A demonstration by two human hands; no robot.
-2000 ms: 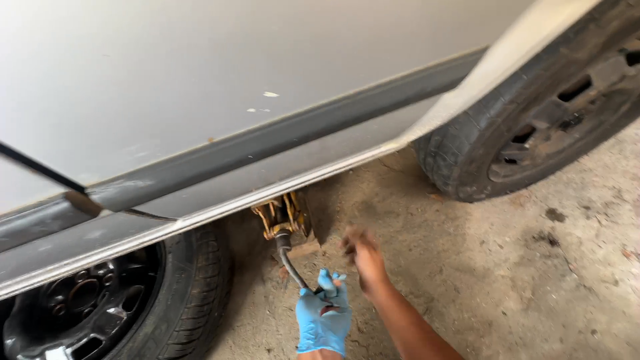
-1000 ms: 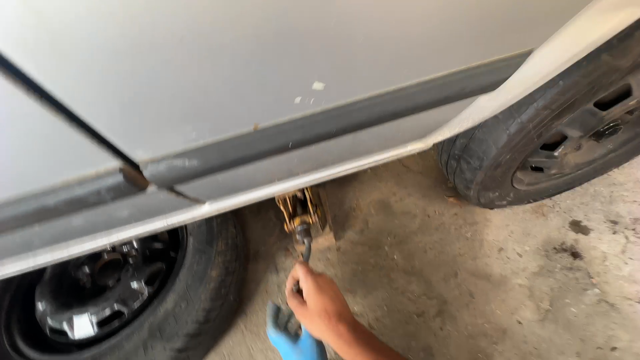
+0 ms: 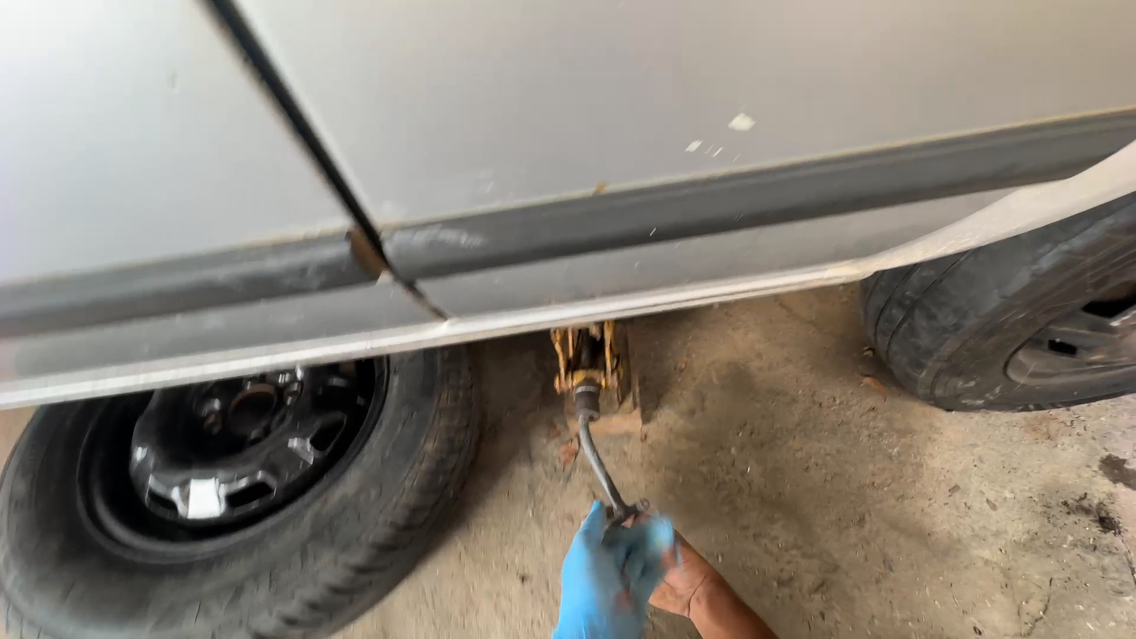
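Observation:
A yellowish, worn scissor jack [image 3: 586, 355] stands on the floor under the sill of a silver car. From its screw end, a bent metal crank handle [image 3: 600, 461] with a socket reaches down toward my hands. My left hand [image 3: 611, 572], in a blue glove, is closed around the handle's lower end; its fingers are blurred. My bare right hand [image 3: 682, 579] is close against the glove on the right side. Its fingers are mostly hidden behind the glove, so its hold cannot be made out.
The car's sill [image 3: 497, 330] runs low above the jack. A tire on a black steel wheel [image 3: 435, 444] is at the left, partly behind the sill. Another car tire [image 3: 923, 328] stands at the right. The concrete floor [image 3: 799, 497] has stains and debris.
My right hand, apart from the handle two seconds ago, was at its upper part one second ago and is now lower, beside the glove. My left hand is back at the handle's end.

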